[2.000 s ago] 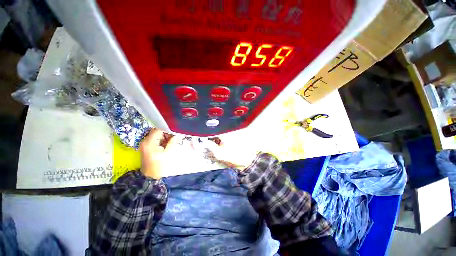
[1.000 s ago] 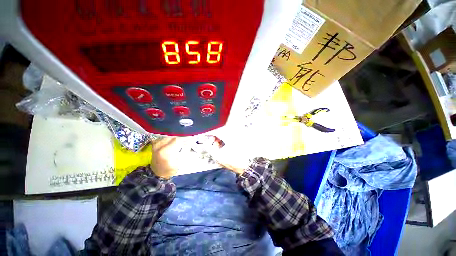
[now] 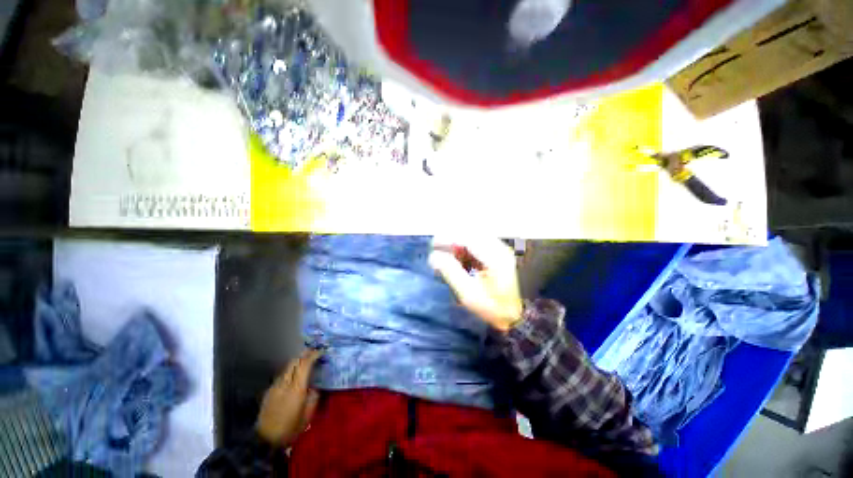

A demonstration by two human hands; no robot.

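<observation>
A light blue denim garment [image 3: 393, 308] lies over the lap, its upper part at the table's front edge. My right hand [image 3: 482, 280] is at its upper right corner by the table edge, fingers curled; whether it grips the cloth is hard to tell. My left hand [image 3: 288, 397] is at the garment's lower left edge, partly in shadow, its hold unclear. A heap of tiny silvery buttons [image 3: 309, 93] lies on the table. The machine head [image 3: 552, 47] is cut off by the top edge.
The white table [image 3: 159, 140] bears yellow patches [image 3: 622, 168] and pliers [image 3: 690, 173]. A cardboard box [image 3: 767, 61] stands upper right. A blue bin [image 3: 748, 397] with denim [image 3: 655, 359] is right. Another denim piece [image 3: 126, 392] lies on a white surface lower left.
My hands have come off the table from under the machine, the left down to the lap, the right to the table edge. The view has tilted down; red clothing and the whole button heap now show.
</observation>
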